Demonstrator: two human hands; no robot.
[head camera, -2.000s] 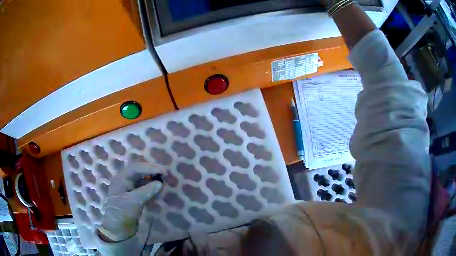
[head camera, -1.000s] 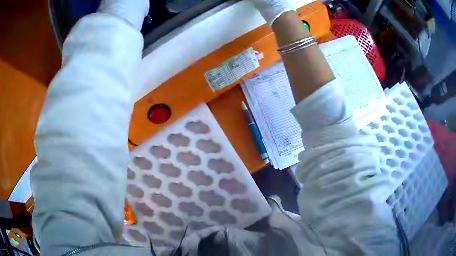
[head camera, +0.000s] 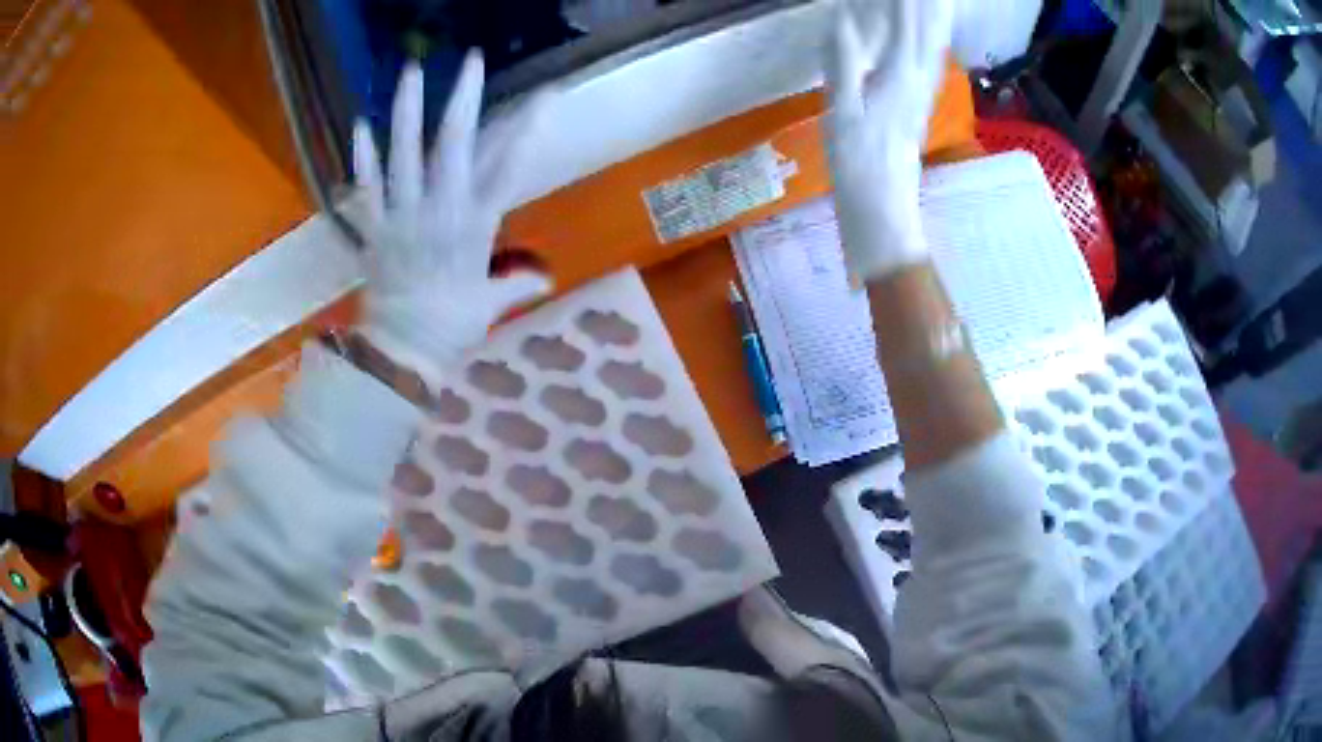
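My left hand (head camera: 442, 239), in a white glove, is spread open with nothing in it, over the machine's front edge beside the red button (head camera: 518, 264). My right hand (head camera: 882, 138), also gloved and slightly blurred, is raised at the right end of the orange front edge; its fingers are extended and I see nothing in it. The test machine's dark opening (head camera: 580, 32) is behind both hands. The white central foam tray (head camera: 660, 558) lies in front, with no black parts visible in its pockets. A small orange piece (head camera: 387, 549) shows on it beside my left sleeve.
Record sheets (head camera: 812, 334) and a blue pen (head camera: 757, 370) lie right of the tray. Right foam trays (head camera: 1145, 420) stand beyond my right forearm; a nearer tray (head camera: 855, 539) holds black parts. A red perforated stool (head camera: 1073, 203) is behind the sheets. A red tape dispenser (head camera: 109, 623) is at left.
Both hands have come back from the machine opening toward me. My left hand, earlier holding a small dark part over the tray, is now empty and spread. The view has shifted.
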